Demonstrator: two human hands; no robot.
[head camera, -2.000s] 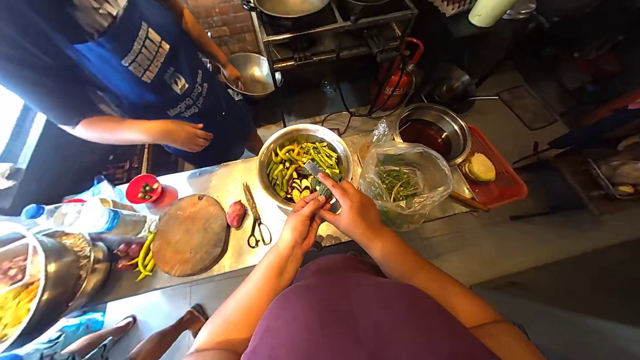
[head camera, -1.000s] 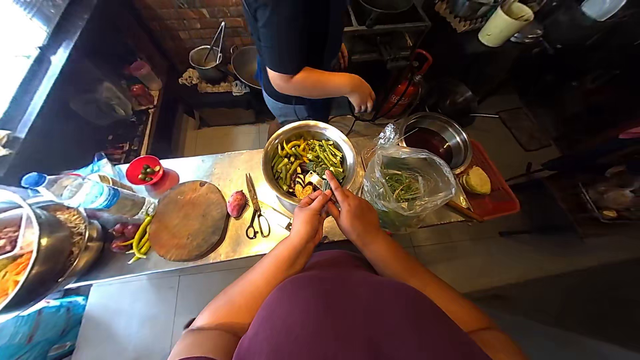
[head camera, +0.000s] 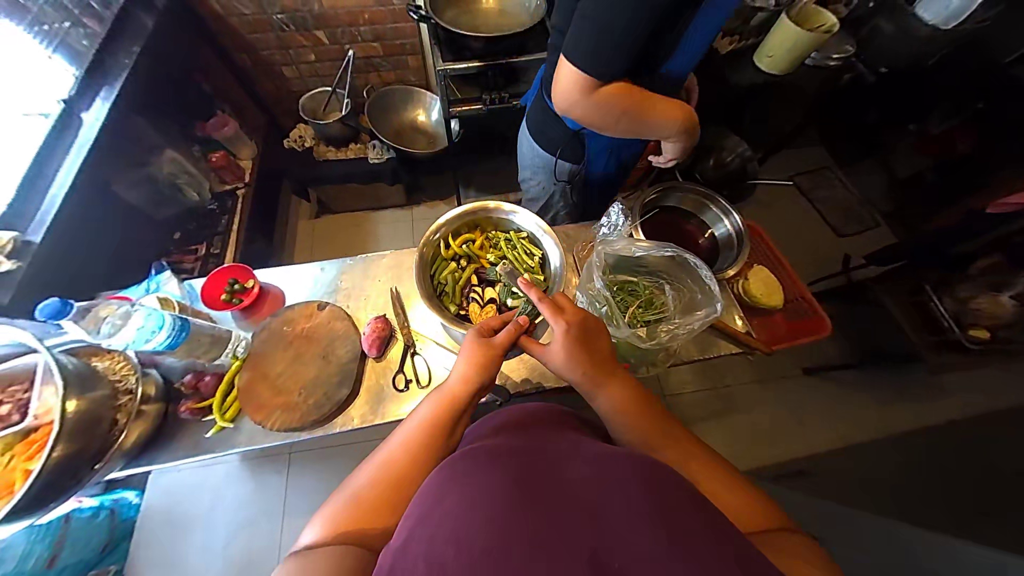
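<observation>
Over the near rim of a steel bowl (head camera: 552, 232), my left hand (head camera: 485, 352) and my right hand (head camera: 572, 336) meet, both with fingers closed on a dark green vegetable piece (head camera: 526, 310). What exactly the piece is I cannot tell. The bowl holds cut green beans (head camera: 520, 250), yellow-green peppers (head camera: 462, 246) and sliced eggplant (head camera: 482, 304). Left of my hands lie black-handled scissors (head camera: 406, 344) and a reddish-purple sweet potato or similar root (head camera: 377, 336). A clear plastic bag of green leaves (head camera: 640, 300) stands by my right hand.
A round wooden board (head camera: 301, 366), a red bowl (head camera: 230, 288), plastic bottles (head camera: 160, 328) and long green peppers (head camera: 228, 396) are on the left. At right are a steel pot of dark liquid (head camera: 692, 228) and a red tray (head camera: 788, 316). A co-worker (head camera: 608, 112) stands across the table.
The co-worker, at the far left two seconds ago, has moved right and now stands turned away behind the table. My hands stay together over the bowl's near side.
</observation>
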